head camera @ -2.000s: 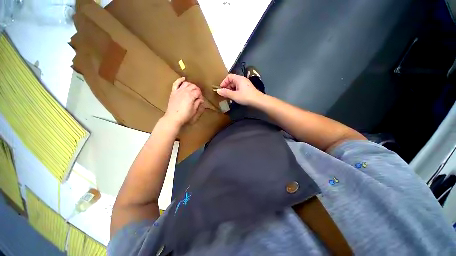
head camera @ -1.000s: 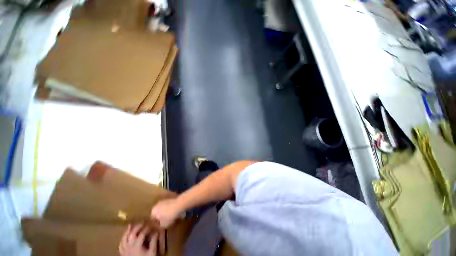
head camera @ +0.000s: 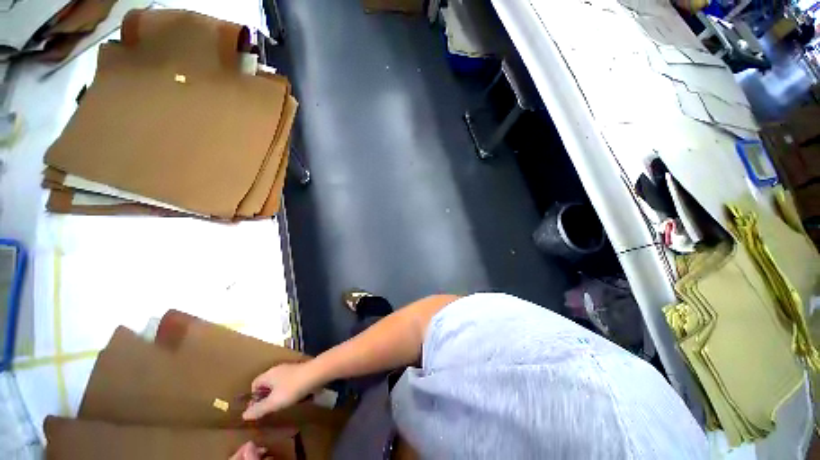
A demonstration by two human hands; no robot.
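Observation:
Brown leather panels lie at the lower left with overlapping edges, a redder-brown patch at the upper corner and a small pale-gold label. My right hand is over the panels just right of the label, fingertips pinched together around something small and dark, too small to name. My left hand is at the bottom edge of the picture, mostly cut off, with only fingertips showing on the leather. A short dark strip shows just right of it.
A stack of leather panels with a pale-gold label lies farther up the white table. A blue-rimmed tray is at the left edge. Across the grey floor are a dark bin and a bench with olive-yellow pieces.
The view has swung up and right from the lap to the aisle and far bench. My left hand has dropped mostly out of the picture. My right hand has shifted slightly left over the leather.

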